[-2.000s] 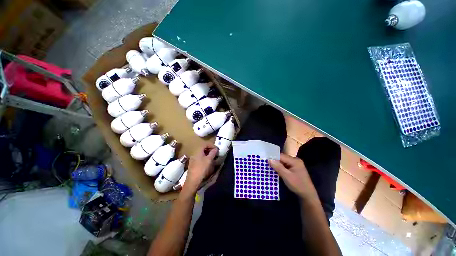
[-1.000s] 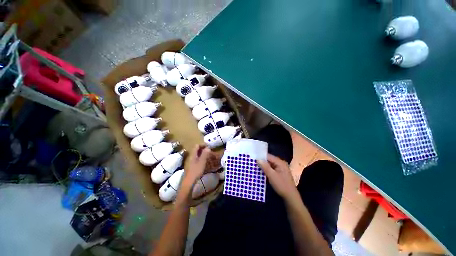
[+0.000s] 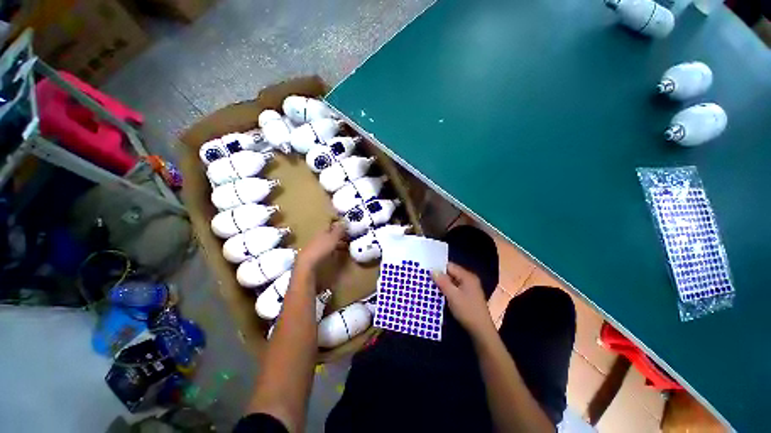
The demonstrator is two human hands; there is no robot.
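Observation:
My right hand (image 3: 464,296) holds the sticker sheet (image 3: 409,292) by its right edge, above my lap; the sheet has rows of purple-blue dots and a blank white strip at the top. My left hand (image 3: 326,247) is over the carton tray (image 3: 296,199), its fingertips at the lower side of a bulb camera (image 3: 369,216) with a dark lens in the right row. Whether the fingertips hold a sticker cannot be seen. More white bulb cameras lie in two rows in the tray, and one bulb camera (image 3: 347,325) lies at its near end.
The green table (image 3: 524,127) carries bagged sticker sheets (image 3: 689,241) and three bulb cameras, one of them here (image 3: 698,123). A red stool (image 3: 80,118) and metal frame (image 3: 101,173) stand left. A red object (image 3: 634,355) is under the table.
My left hand has moved up and forward over the tray from its near end. The sheet stays in my right hand. The view has shifted, showing more of the far table.

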